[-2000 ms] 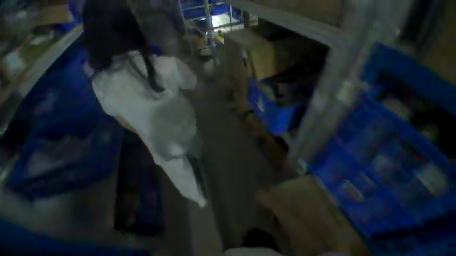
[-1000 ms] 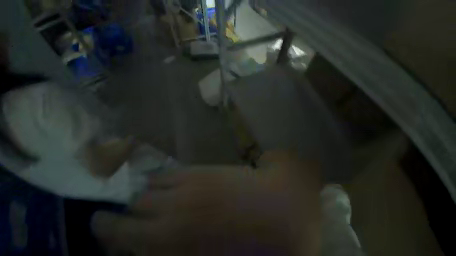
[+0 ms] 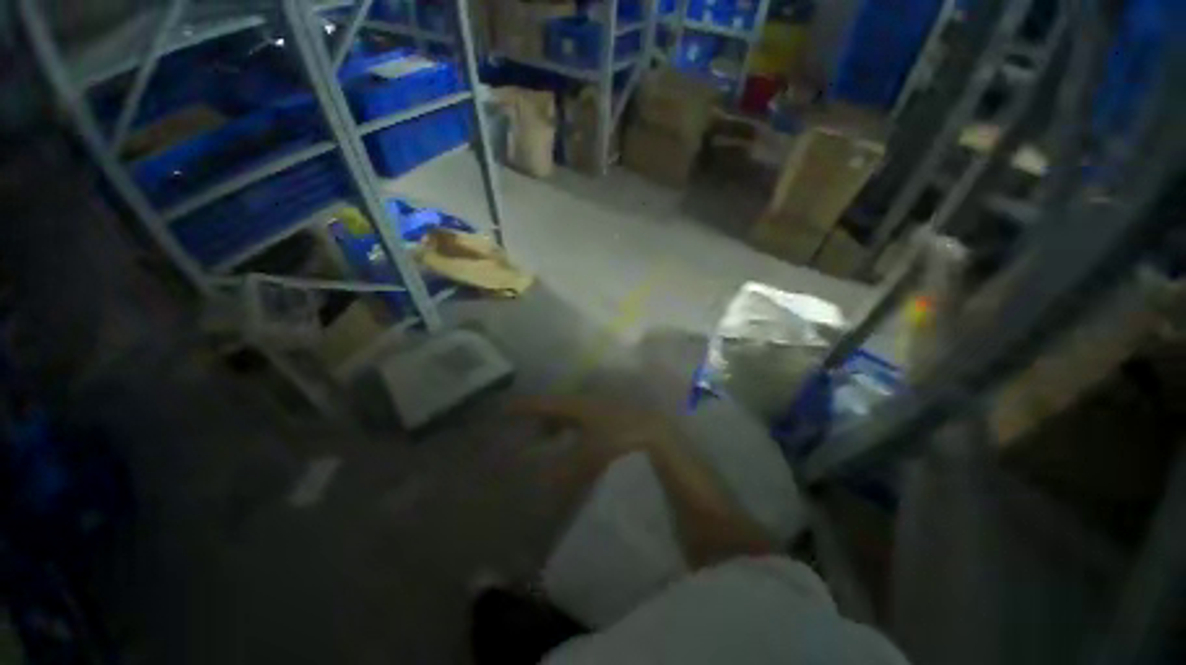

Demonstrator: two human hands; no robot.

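My right hand (image 3: 592, 426) is blurred in the lower middle, reaching up and left from a white sleeve (image 3: 761, 617) at the bottom edge. Its fingers are too unclear to tell whether it holds anything. A white, paper-like sheet (image 3: 618, 539) shows just below the forearm; whether a hand holds it cannot be told. My left hand is not seen. A dark shape, perhaps a shoe, lies at the bottom edge left of the sleeve.
Racks with blue crates (image 3: 414, 111) stand at the left and back. A grey box-like object (image 3: 442, 377) is on the floor. Cartons (image 3: 819, 188) stand at the back right. A pale sack (image 3: 778, 331) is beside a rack post (image 3: 897, 305). Yellow tape (image 3: 618, 325) marks the floor.
The view has turned and the person in white is out of it. The floor and racks ahead have come into view. My right hand looks smaller and lies farther from the camera.
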